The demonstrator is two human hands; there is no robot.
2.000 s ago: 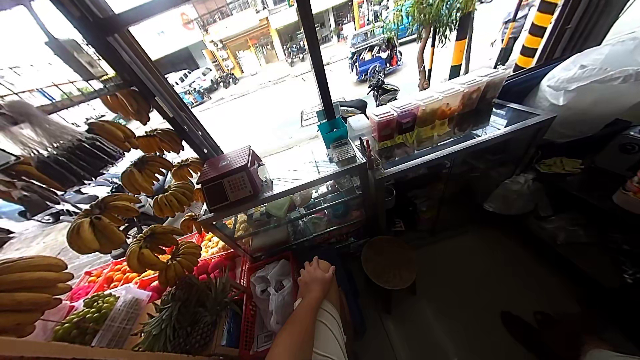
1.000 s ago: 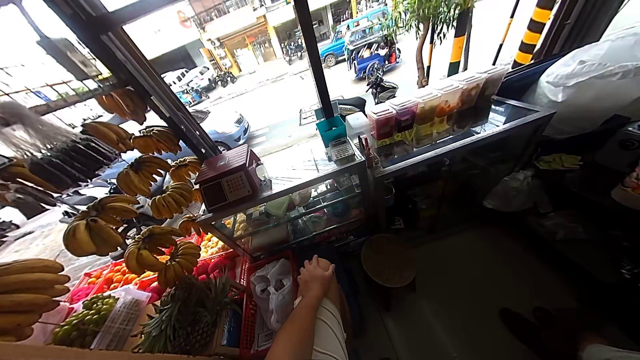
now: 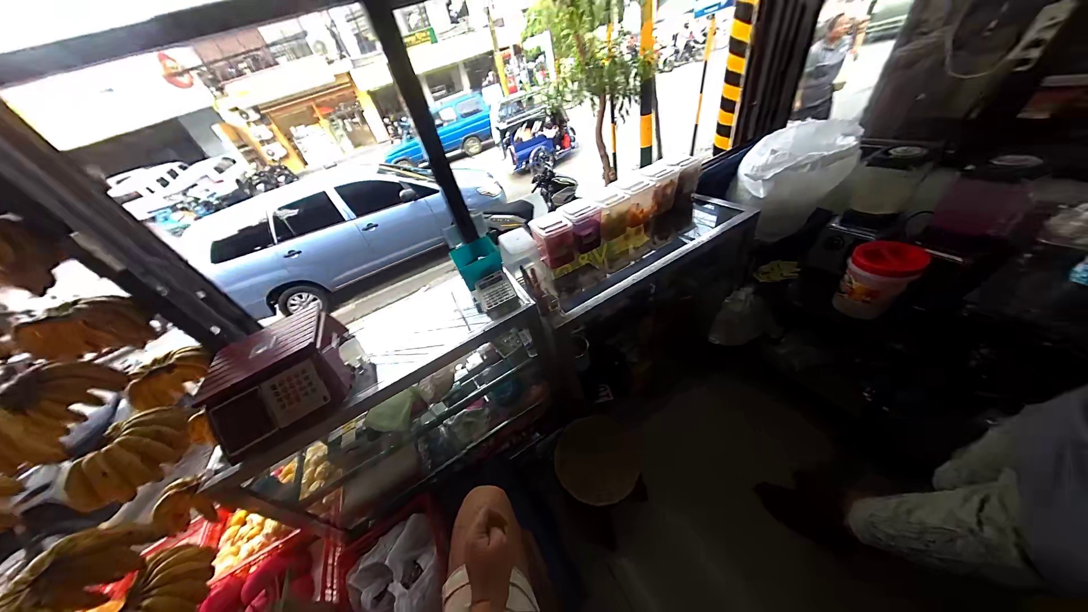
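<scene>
What looks like my left hand (image 3: 489,544) lies low at the bottom middle, on my bare knee and thigh, beside the edge of light shorts. Its fingers look curled, but their exact pose is unclear, and no object shows in it. My right hand is out of view. To the left of the knee, white plastic bags (image 3: 395,565) lie in a red crate. A round stool (image 3: 599,459) stands to the right. Beyond the knee is a glass display case (image 3: 459,408) with a maroon box-shaped device (image 3: 272,382), a calculator (image 3: 495,291) and a teal holder (image 3: 476,259) on top.
Banana bunches (image 3: 127,455) hang at left above fruit crates. Lidded drink containers (image 3: 586,225) line the right counter. A red-lidded tub (image 3: 880,276) and blenders stand farther right. A seated person's legs (image 3: 943,527) extend in at lower right. A silver car (image 3: 331,225) is on the street outside.
The view has swung to the right, bringing the red-lidded tub and the other person's legs into sight. The silver car has moved to the right along the street.
</scene>
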